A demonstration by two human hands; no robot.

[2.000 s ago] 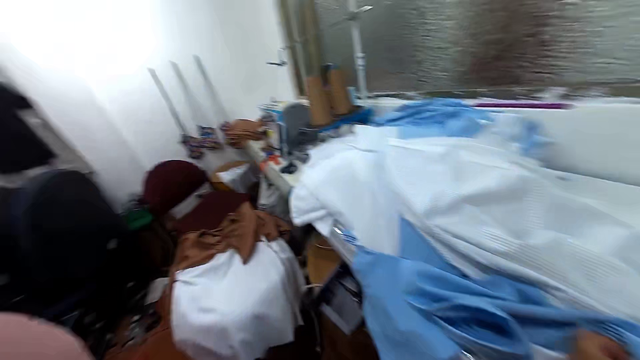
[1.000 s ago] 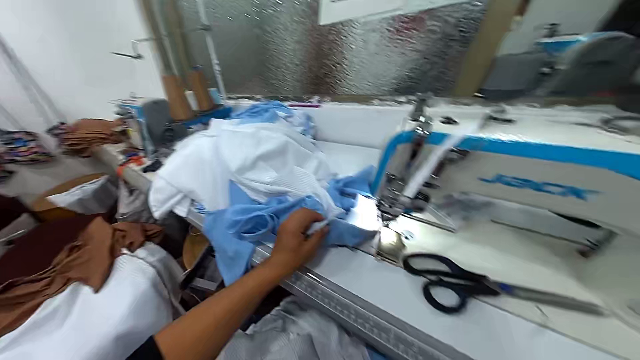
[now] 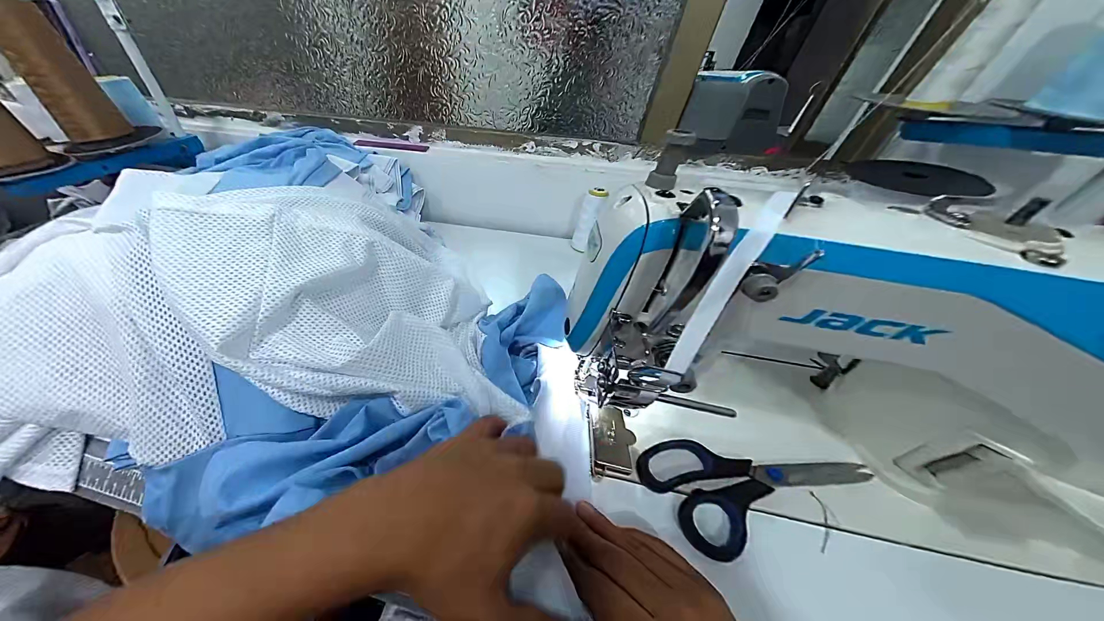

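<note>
My left hand (image 3: pixel 492 509) bends over the near edge of the fabric, its fingertips pressed on a white strip of cloth (image 3: pixel 561 431); whether it pinches the cloth is hard to see. Beside it, my right hand (image 3: pixel 642 569) lies low on the same cloth at the bottom of the view, partly cut off. The strip runs up to the lit needle and presser foot (image 3: pixel 612 379) of a white and blue Jack sewing machine (image 3: pixel 862 285). White mesh fabric (image 3: pixel 293 293) and light blue fabric (image 3: pixel 328 466) are heaped left of the needle. A white tape (image 3: pixel 733 276) hangs down into the machine's front.
Dark-handled scissors (image 3: pixel 733 483) lie right of my hands, blades pointing right. Behind the needle stands a small white thread spool (image 3: pixel 590 220). Large brown thread cones (image 3: pixel 65 73) stand at the upper left. A metal ruler (image 3: pixel 112 479) runs along the table's front edge.
The view has swung right to the sewing machine. My right hand has come into view beside my left, which was on the blue fabric one second ago.
</note>
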